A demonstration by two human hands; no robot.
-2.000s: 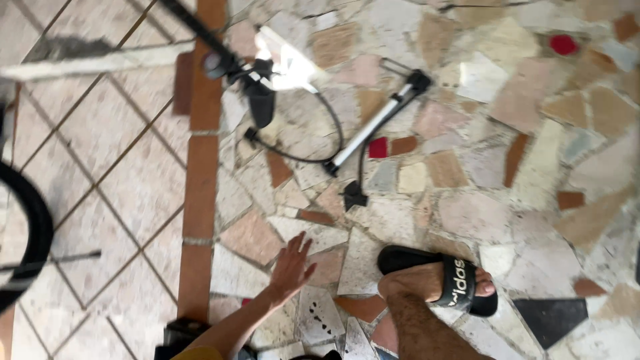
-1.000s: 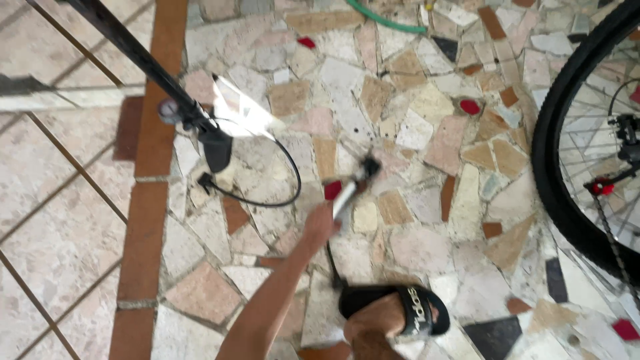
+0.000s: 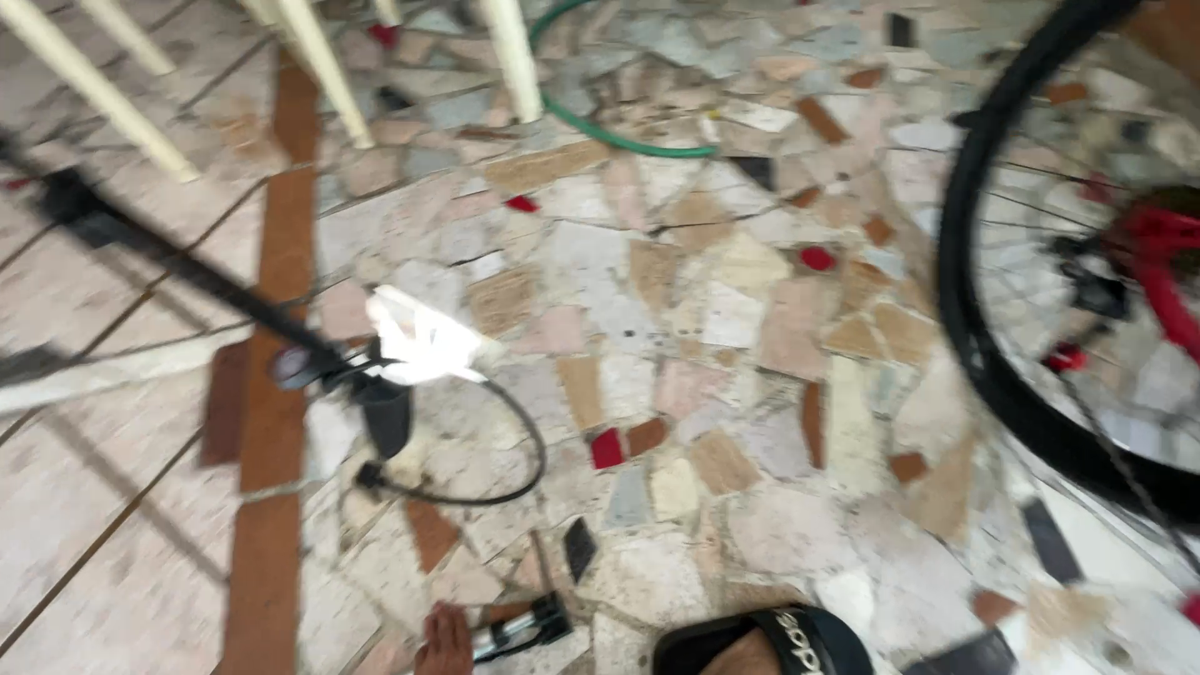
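At the bottom edge, my left hand (image 3: 444, 641) is closed around one end of a small silver and black hand pump (image 3: 506, 636). Its black head points right, near my foot in a black slide sandal (image 3: 783, 642). My right hand is out of view. Up and to the left, a black floor pump (image 3: 220, 286) with a round gauge (image 3: 292, 367) slants across, and its black hose (image 3: 539, 441) curves over the floor. A bicycle wheel (image 3: 966, 309) with a black tyre and red frame parts is at the right.
Cream chair or table legs (image 3: 520, 66) stand at the top left. A green hose (image 3: 623, 142) curls behind them on the stone-mosaic floor. A brown tile strip (image 3: 267, 562) borders paler tiles at the left.
Two seconds ago the small pump lay on the floor and my left hand was apart from it. My hand took hold of it, and both are now lower in view. The view has shifted.
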